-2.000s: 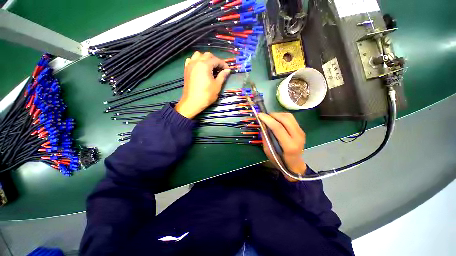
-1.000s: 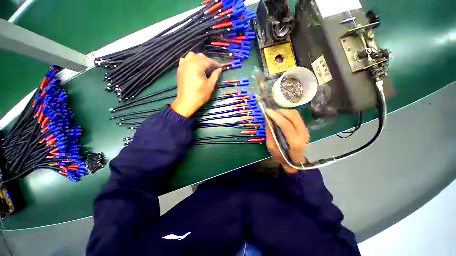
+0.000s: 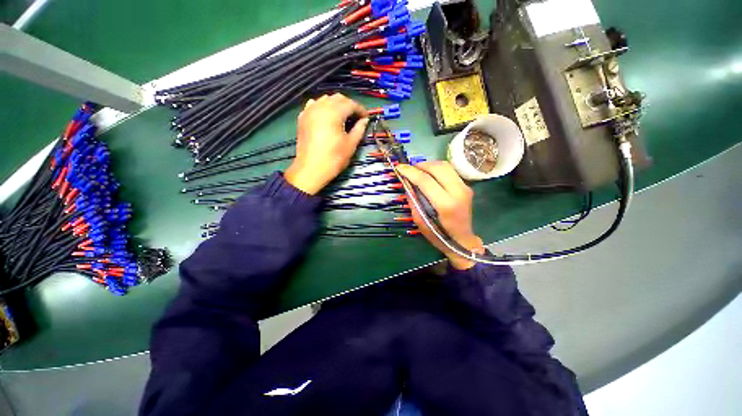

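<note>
My left hand (image 3: 328, 140) is at the upper middle, its thumb and index finger pinched near the red part of a cable end with a blue tip (image 3: 391, 110). What lies between the fingertips is too small to tell. My right hand (image 3: 442, 203) holds the dark soldering iron (image 3: 419, 198), its metal tip pointing up-left, close to the left fingertips at that cable end. A pale tube runs along the iron. Below the left hand, spaced black cables (image 3: 350, 196) with red and blue ends lie in a row, partly under my left hand and sleeve.
A white cup (image 3: 506, 146) with metallic shavings stands right of the iron. Behind it are a yellow sponge (image 3: 460, 99) and a dark feeder unit (image 3: 543, 106). Cable bundles lie at the top (image 3: 268, 80) and left (image 3: 81, 203), with small dark parts (image 3: 153, 264) beside the left one.
The right hand has moved left and up from beside the cup, bringing the iron tip to the left fingertips. The left hand stays near the same cable end.
</note>
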